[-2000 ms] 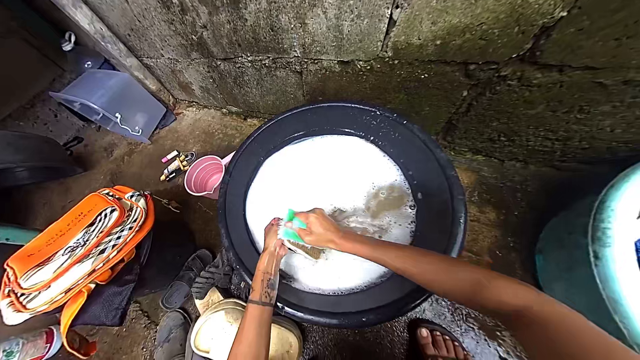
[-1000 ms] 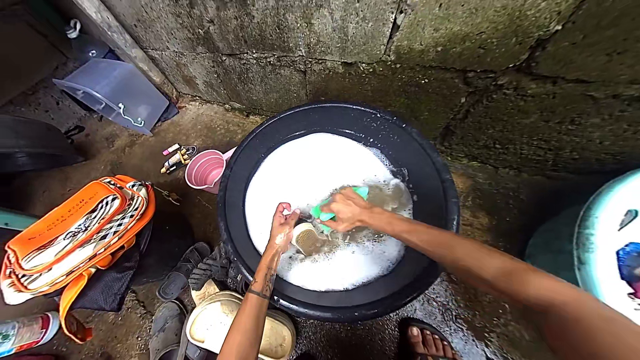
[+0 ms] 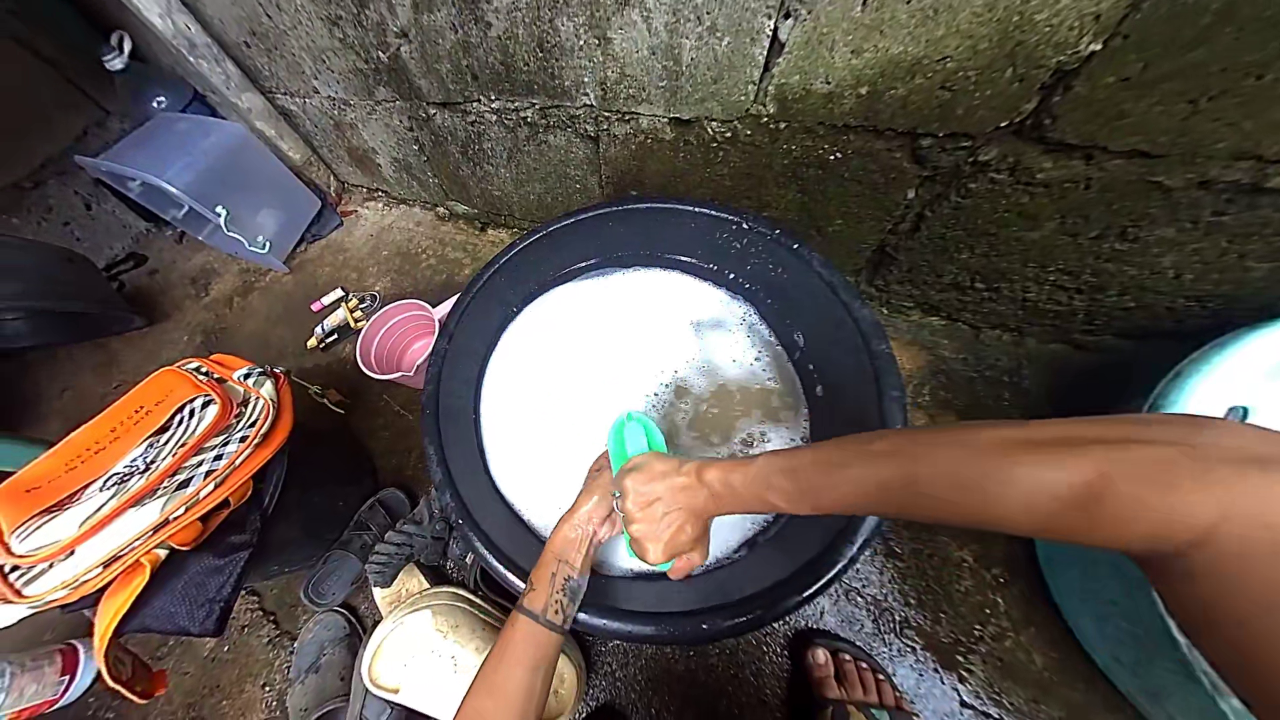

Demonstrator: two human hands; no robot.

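A large round black plastic basin (image 3: 855, 400) holds cloudy water covered in white suds (image 3: 590, 350). Over its near part, my right hand (image 3: 665, 510) is closed around a green scrub brush (image 3: 632, 440). My left hand (image 3: 597, 500) is close against the brush's left side, low over the suds. What the left hand holds is hidden behind the brush and the right hand. Brownish water shows through the foam to the right of the brush.
Left of the basin are a pink dipper (image 3: 398, 342), an orange plaid bag (image 3: 130, 470) and a grey plastic bin (image 3: 205, 190). Shoes (image 3: 325, 660) and a cream container (image 3: 430, 655) lie near my left forearm. A teal tub (image 3: 1110, 620) stands right; a block wall (image 3: 690, 60) rises behind.
The right hand and green brush have moved left, to beside the left hand. A pale item seen at my left hand one second ago is now out of sight.
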